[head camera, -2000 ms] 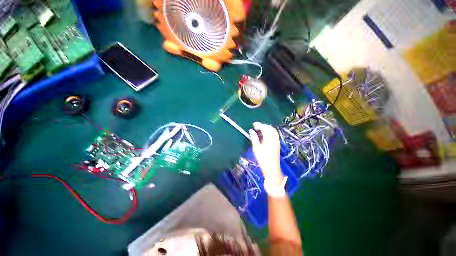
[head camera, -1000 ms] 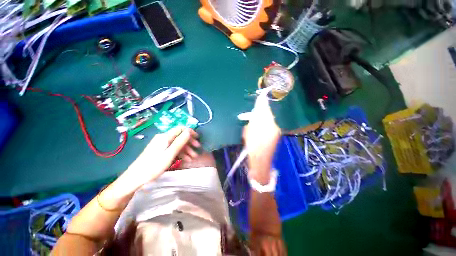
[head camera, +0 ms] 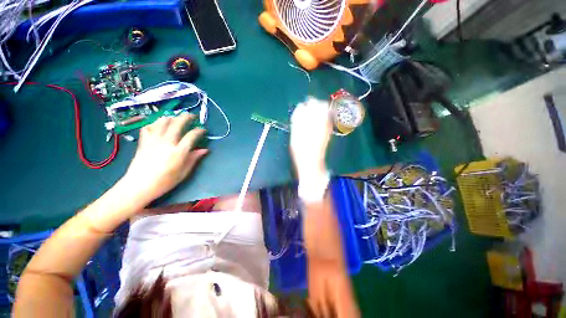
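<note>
A narrow green circuit strip (head camera: 267, 119) lies on the green mat with a white ribbon cable (head camera: 253, 164) running from it toward my lap. My right hand (head camera: 310, 133), blurred, is closed just right of the strip, beside the round tin (head camera: 346, 114). A thin tip, apparently a soldering iron's, points from it toward the strip; its body is hidden. My left hand (head camera: 162, 152) lies palm down, fingers apart, over the near right edge of the main circuit board (head camera: 118, 84) and a partly hidden green board with white cables (head camera: 180, 93).
A red wire loop (head camera: 77, 124) lies left. Two round black speakers (head camera: 182, 67), a phone (head camera: 212, 26) and an orange fan (head camera: 308, 25) stand behind. A black box (head camera: 397, 105) is right. Blue bins (head camera: 347, 217) with cabled boards and a yellow basket (head camera: 481, 199) are near right.
My left hand has moved left and forward onto the boards. My right hand has moved left off the tin. The strip and its cable now lie on the mat between my hands.
</note>
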